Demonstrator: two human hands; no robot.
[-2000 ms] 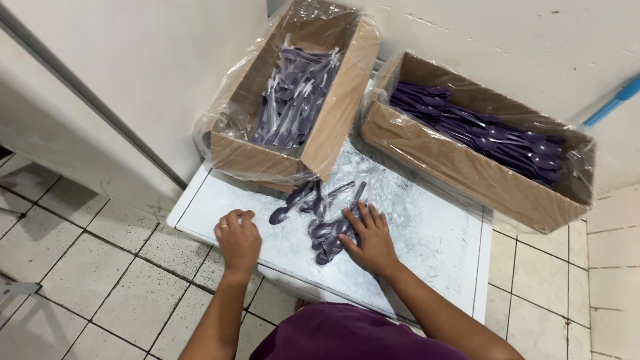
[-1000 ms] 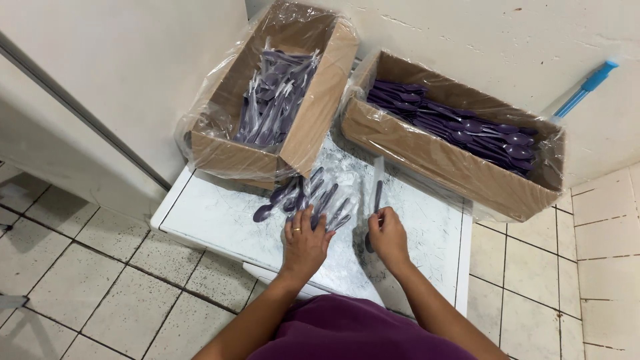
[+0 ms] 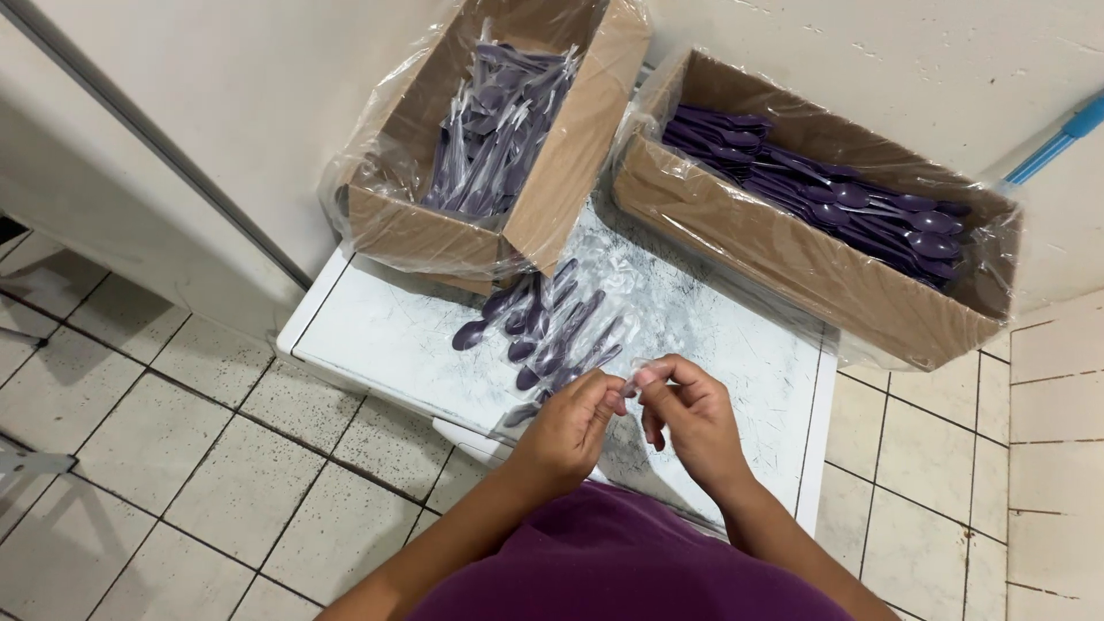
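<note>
My left hand (image 3: pixel 576 421) and my right hand (image 3: pixel 686 414) meet near the front edge of the white table top (image 3: pixel 742 379). Between their fingertips is a clear plastic wrapper (image 3: pixel 640 369) with a bit of purple in it, probably the end of a wrapped spoon; my left fist hides the rest. Beside my left hand lies a loose pile of purple plastic spoons in clear sleeves (image 3: pixel 552 332). Behind the pile, a cardboard box (image 3: pixel 431 241) lined with clear film holds many wrapped purple spoons (image 3: pixel 500 129). Unwrapped purple spoons (image 3: pixel 828 194) fill much of a second cardboard box (image 3: pixel 776 241) at the right.
A pale wall stands behind the boxes, with a blue handle (image 3: pixel 1048 142) leaning at the far right. A light panel with a dark seam (image 3: pixel 172 142) borders the left side. Tiled floor (image 3: pixel 164 440) and a metal leg (image 3: pixel 39 461) show at lower left.
My left hand has moved off the spoon pile and come together with my right. One second ago my right hand held a wrapped spoon upright, apart from the left.
</note>
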